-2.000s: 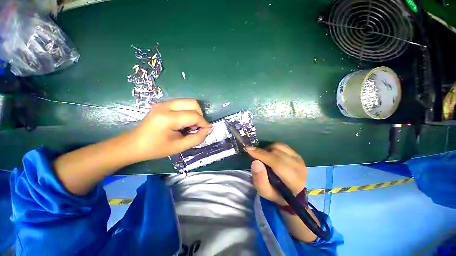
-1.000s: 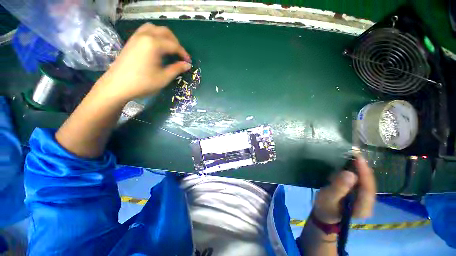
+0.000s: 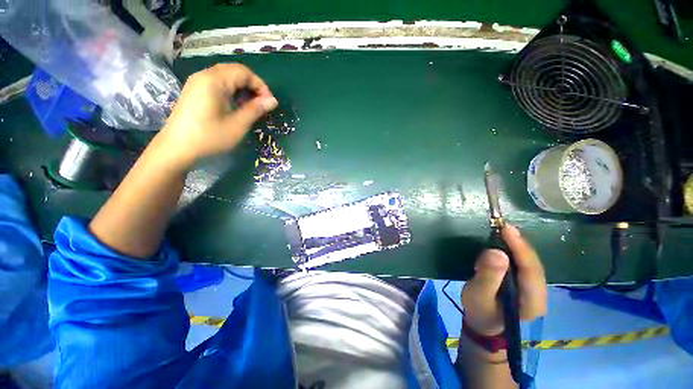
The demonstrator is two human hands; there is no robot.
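The phone assembly (image 3: 349, 231) lies on the green mat in front of me, tilted slightly, its circuit board end to the right; no hand touches it. My right hand (image 3: 503, 283) holds the black soldering iron (image 3: 511, 308) to its right, metal tip pointing up and away. My left hand (image 3: 220, 110) is at the far end of the pile of small components (image 3: 271, 152), thumb and forefinger pinched together; whether a component is between them cannot be seen. Solder wire (image 3: 254, 210) runs across the mat toward the phone assembly.
A clear plastic bag (image 3: 140, 87) and a solder spool (image 3: 74, 161) are at the left. The fan (image 3: 564, 85) and the cream cup with silvery grains (image 3: 549, 179) are at the right. A worn whitish rail (image 3: 365, 36) runs along the far side.
My left hand has left the phone assembly for the component pile. My right hand has drawn the iron off the board to the right, and its tip now points up. The camera view has shifted.
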